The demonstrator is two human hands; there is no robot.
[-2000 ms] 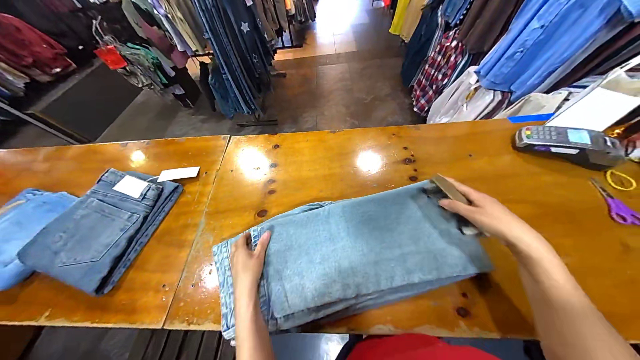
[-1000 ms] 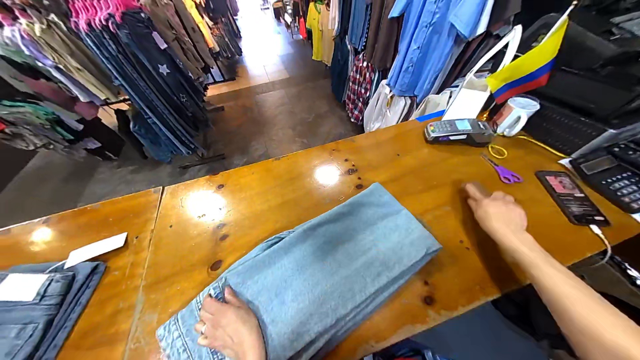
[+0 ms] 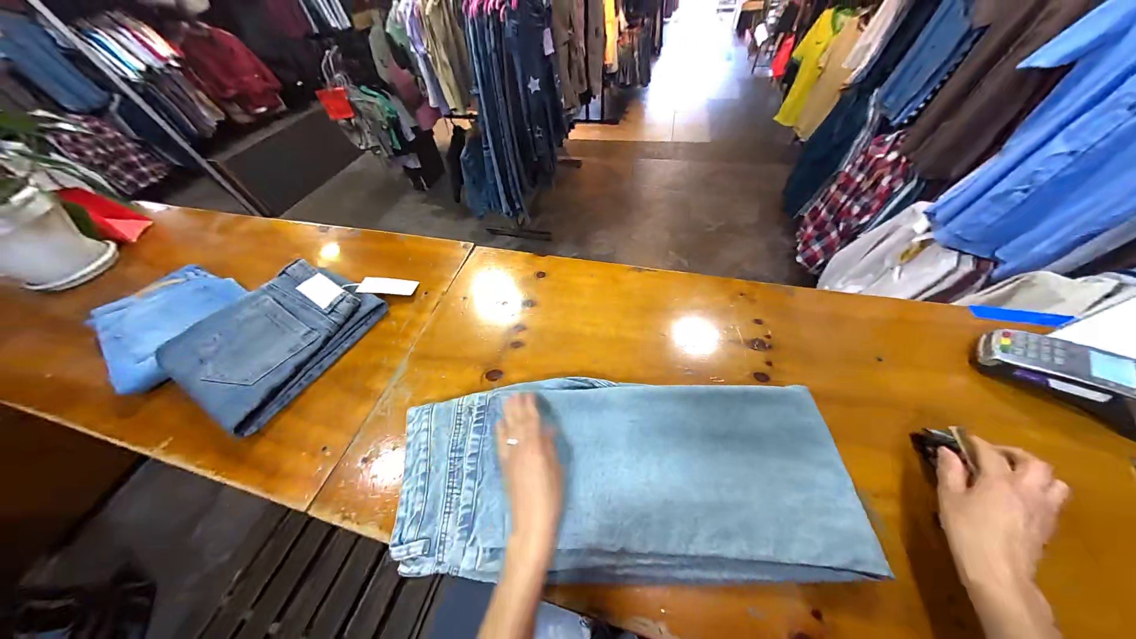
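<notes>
Light blue denim jeans (image 3: 692, 470) lie folded on the wooden counter in front of me, their waistband end to the left. My left hand (image 3: 528, 453) rests flat on them near that end, fingers pointing away from me, with a ring on one finger. Beyond the jeans' right end, my right hand (image 3: 998, 497) grips a small dark object (image 3: 936, 441) with a tan edge, low over the counter; its kind cannot be told. To the left lie folded darker blue jeans (image 3: 266, 342) with a white tag (image 3: 388, 286), partly over lighter blue folded denim (image 3: 146, 319).
A card payment terminal (image 3: 1056, 362) stands at the right of the wooden counter (image 3: 603, 328), near blue tape (image 3: 1021, 316). At the far left is a potted plant in a white pot (image 3: 49, 240). Clothing racks stand beyond the counter, with blue shirts (image 3: 1047, 151) at right.
One second ago my right hand was by the purple scissors, which are now out of view. The jeans now lie squarer to the counter's edge. The view has swung left.
</notes>
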